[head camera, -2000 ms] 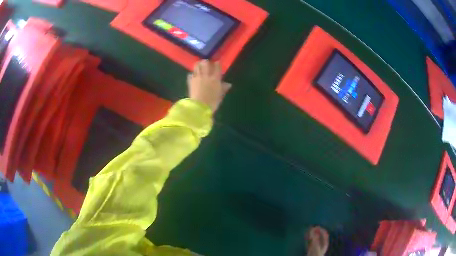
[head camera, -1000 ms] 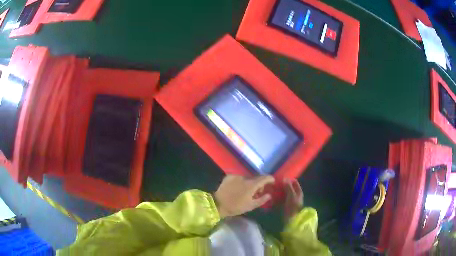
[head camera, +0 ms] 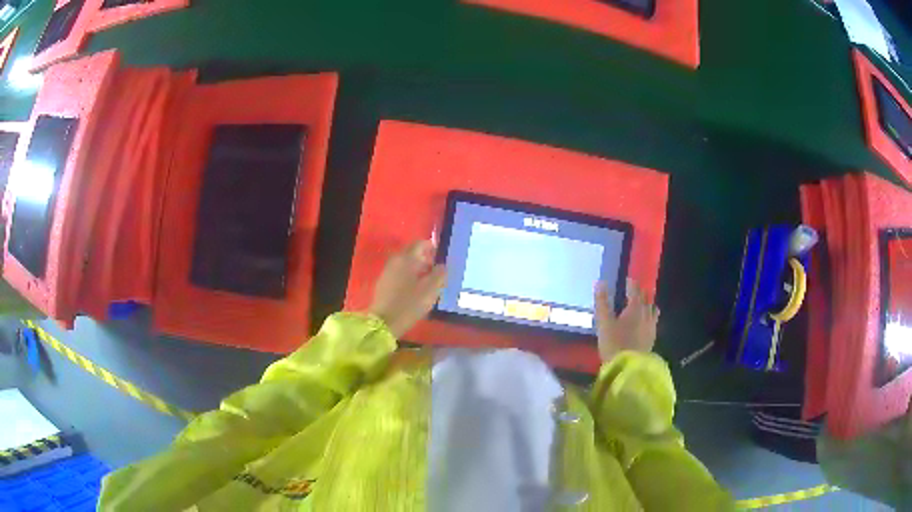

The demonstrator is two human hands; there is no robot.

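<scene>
The tablet [head camera: 533,265] lies on a red foam tray [head camera: 410,170] in front of me. Its screen shows a pale window with a yellow block and white blocks along the bottom. My left hand [head camera: 408,290] is at the tablet's left edge, over the foam, fingers apart; whether it touches the edge is unclear. My right hand [head camera: 628,322] is at the tablet's lower right corner, fingers spread, with one finger over the screen's edge. Neither hand grips anything visible.
Stacked foam trays [head camera: 125,190] lean at left, beside a tray with a dark tablet [head camera: 248,210]. At right are a blue tape dispenser [head camera: 757,300] with a yellow roll [head camera: 792,290] and more stacked trays [head camera: 850,300]. Another tray [head camera: 660,30] is at the top.
The tray and tablet have turned nearly square to me. The screen's lower blocks look different. My hands have moved apart from the tray's near edge to the tablet's two sides.
</scene>
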